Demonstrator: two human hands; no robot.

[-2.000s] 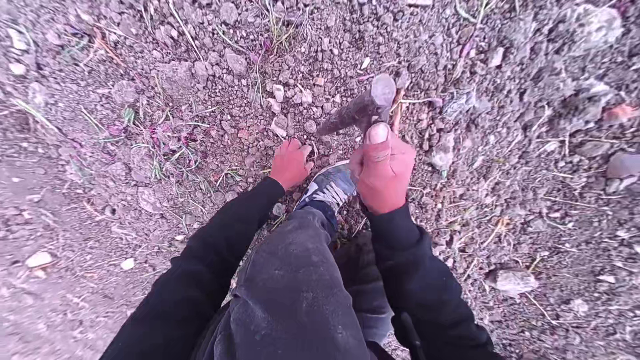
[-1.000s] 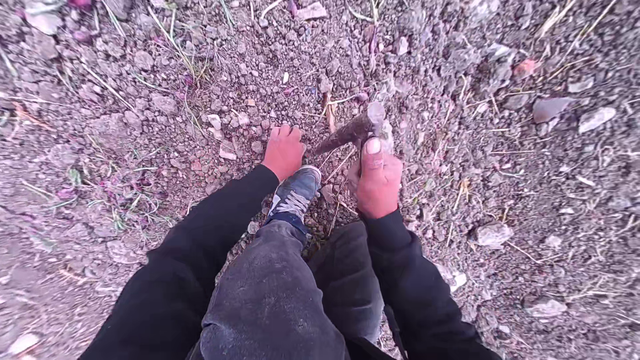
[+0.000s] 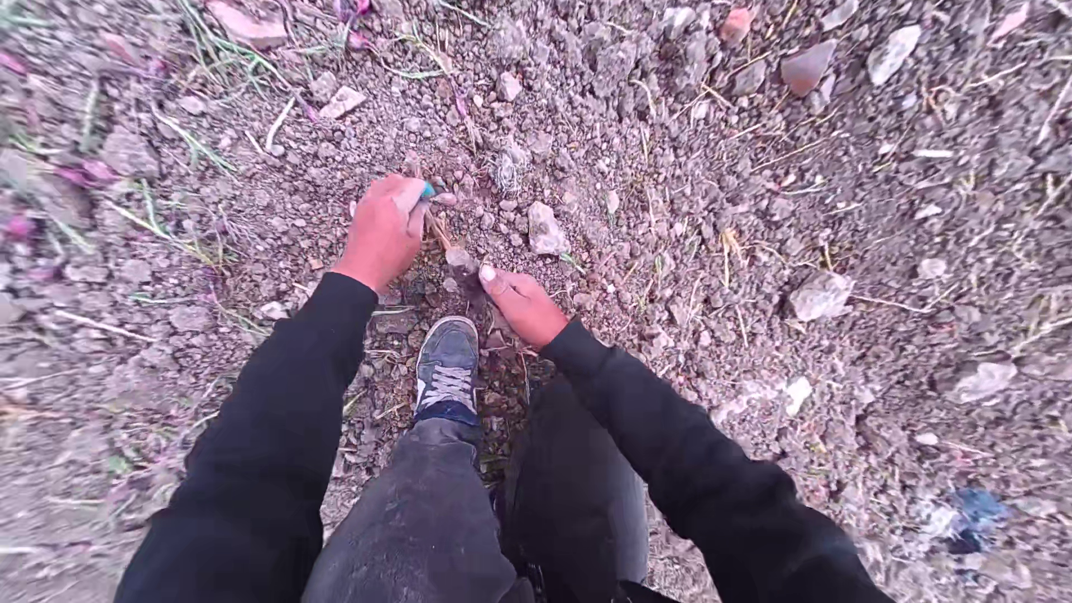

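Observation:
My left hand (image 3: pixel 387 230) is low over the soil, fingers curled, with a small teal thing (image 3: pixel 428 191) at its fingertips; what the thing is, I cannot tell. To its right, my right hand (image 3: pixel 525 306) grips the dark handle of a tool (image 3: pixel 463 266), thumb along the handle near its pale round end. The rest of the tool is hidden or hard to make out against the soil. Dry brownish stalks (image 3: pixel 439 228) lie between the left hand and the handle's end. The toe of a grey sneaker (image 3: pixel 449 356) points at the ground just below both hands.
Loose stony soil surrounds the hands. A pale stone (image 3: pixel 546 229) lies just right of them, and a larger rock (image 3: pixel 821 296) is farther right. Green and purple plants (image 3: pixel 172 226) are at the left. A reddish stone (image 3: pixel 808 67) lies at the upper right, and a blue scrap (image 3: pixel 978 511) at the lower right.
My left hand has moved forward, beyond the shoe's toe, and the teal thing now shows at its fingertips. The handle has turned in my right hand, its round end now toward the left hand.

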